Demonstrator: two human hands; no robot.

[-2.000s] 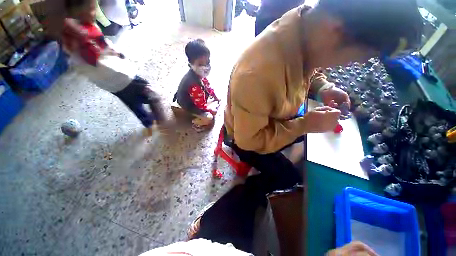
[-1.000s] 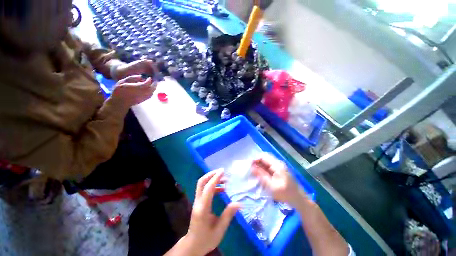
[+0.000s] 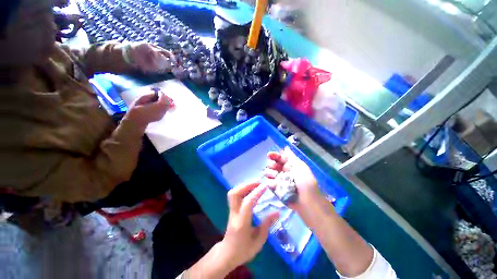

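Note:
My right hand (image 3: 301, 180) is raised over the blue plastic tray (image 3: 215, 161) and holds a small grey-white figurine (image 3: 285, 187) against the palm and fingers. My left hand (image 3: 245, 220) is just left of it, fingers apart, with nothing visible in it. A white paper liner (image 3: 245, 164) lies in the tray. Thin white strips (image 3: 267, 204) lie on it, partly hidden by my hands. Small purple-and-white pieces (image 3: 284, 238) are clustered at the near end of the tray.
A seated person in a brown jacket (image 3: 71, 125) works on the left at a white sheet (image 3: 180, 122). Rows of figurines (image 3: 141, 27) stand beyond. A black plastic bag (image 3: 240, 82) with a yellow-orange tool (image 3: 257, 24) and a pink-red bag (image 3: 305, 87) stand behind the tray.
The view has swung from the floor to the bench, then shifted slightly. My right hand has turned palm up with a figurine in it. The neighbour's hands have moved apart, one reaching toward the figurines.

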